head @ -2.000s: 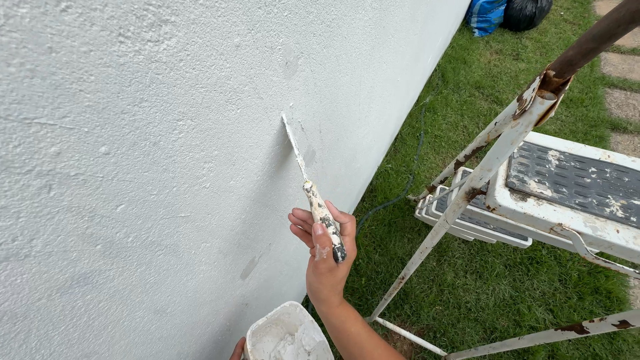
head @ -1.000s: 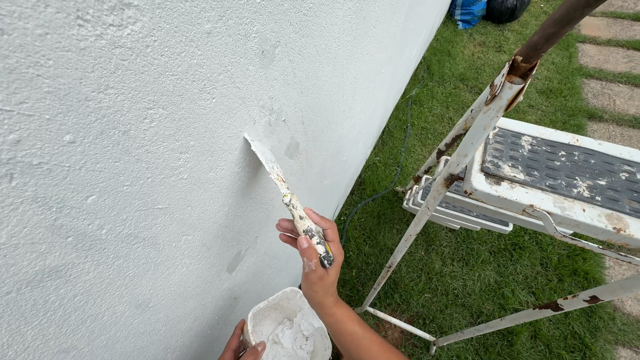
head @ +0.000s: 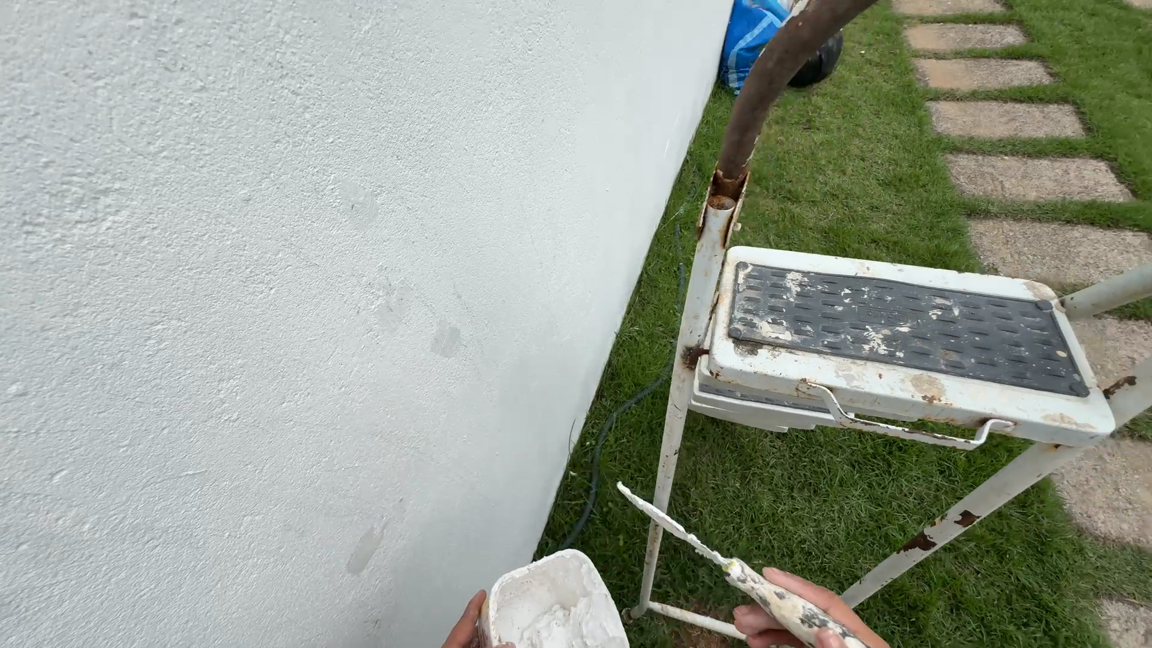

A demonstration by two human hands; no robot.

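Observation:
My right hand (head: 801, 612), at the bottom edge, grips the paint-spattered handle of a putty knife (head: 688, 538). The blade carries white filler and points up and left, away from the wall, in front of the ladder's leg. My left hand (head: 468, 621) holds the left side of a white plastic tub (head: 499, 605) with white filler paste (head: 571, 621) inside; only some fingers show. The textured white wall (head: 270, 270) fills the left side and bears several greyish smooth patches, such as one patch (head: 445, 339) near its middle.
A rusty white step ladder (head: 909, 373) with a black ribbed tread stands on the grass (head: 864, 513) at right. A dark hose (head: 598, 459) lies along the wall's foot. Farther off are a blue bag (head: 747, 40), a black bag (head: 819, 63) and stone pavers (head: 1035, 175).
My right hand has drawn the putty knife off the wall, down and to the right, beside the tub. The blade touched or nearly touched the wall before. The view has shifted somewhat.

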